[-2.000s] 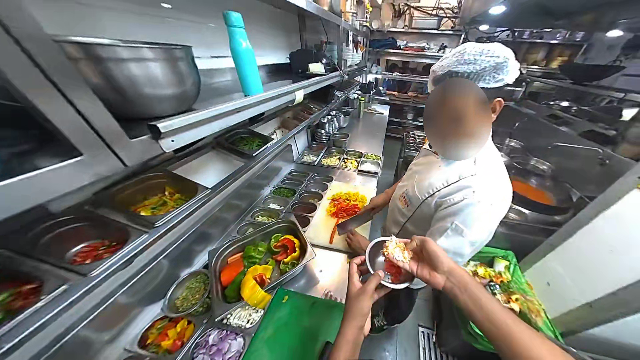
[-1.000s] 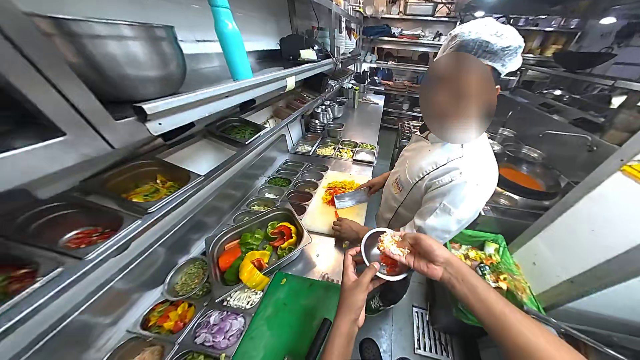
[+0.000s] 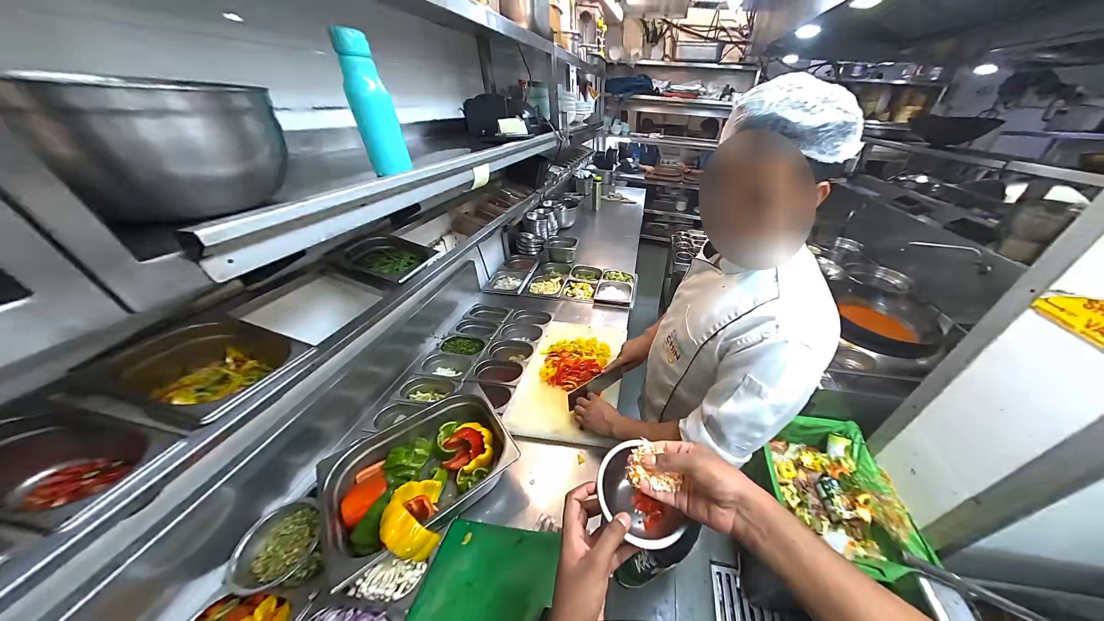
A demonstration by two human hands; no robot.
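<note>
My left hand [image 3: 595,539] holds a small round metal bowl [image 3: 619,483] by its rim and side, tilted toward me. Red bits lie at the bowl's bottom. Over its mouth, my right hand [image 3: 690,483] pinches a clump of pale and orange chopped food [image 3: 651,470] between thumb and fingers. Below and left of the bowl is a green cutting board [image 3: 487,573]. Beside it, a steel pan [image 3: 509,431] contains a yellow bell pepper [image 3: 408,520], green and red pepper pieces and a piece of orange vegetable.
A co-worker in a white jacket [image 3: 750,345] holds a knife [image 3: 595,386] over sliced peppers [image 3: 573,362] on a white cutting board [image 3: 535,414]. A green-lined scrap bin [image 3: 897,517] stands at right. Steel food containers [image 3: 496,373] line the counter; a turquoise bottle [image 3: 371,103] stands on the shelf.
The co-worker's knife has shifted against the sliced peppers. My hands keep hold of the bowl and the food clump.
</note>
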